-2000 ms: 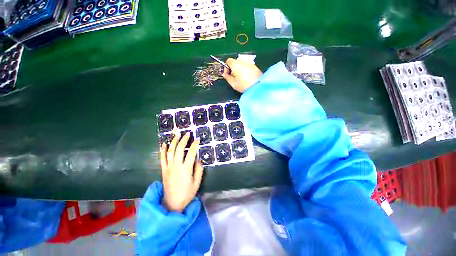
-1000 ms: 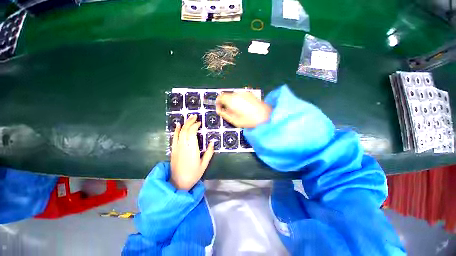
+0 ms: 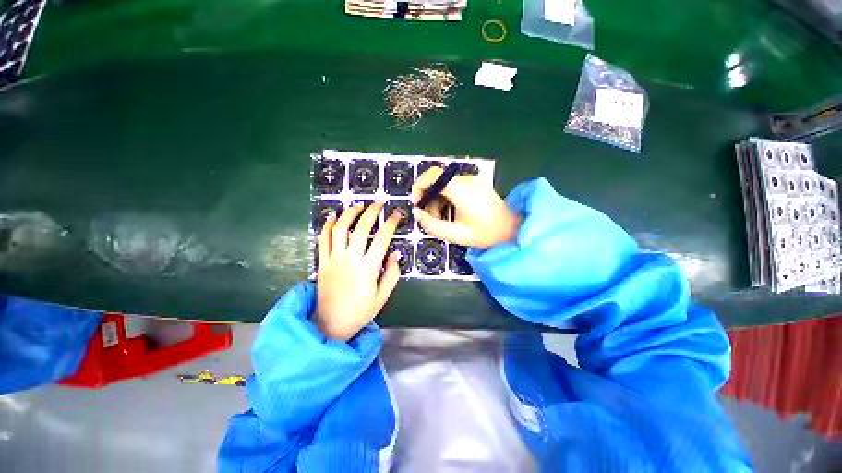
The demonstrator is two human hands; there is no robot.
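The white-edged sheet of black square units (image 3: 364,175) lies flat on the green bench in front of me, in three rows. My left hand (image 3: 354,277) rests on its lower left part, fingers spread, holding nothing. My right hand (image 3: 469,211) is over the right part of the sheet and grips the dark, slim tweezers (image 3: 438,187). The tweezers' tip is close to a unit in the middle row, beside my left fingertips; I cannot tell whether it holds a part. My hands hide several units.
Beyond the sheet lie a heap of fine metal parts (image 3: 418,94), a white slip (image 3: 496,76), a labelled bag (image 3: 607,106), a bluish bag (image 3: 559,20) and a rubber band (image 3: 494,31). Stacked pale sheets (image 3: 796,217) stand at right, far pale sheets (image 3: 406,8) at the back.
My right hand has come from the heap to the sheet with the tweezers and now works at the middle row. My left hand stays on the sheet. The view has shifted somewhat.
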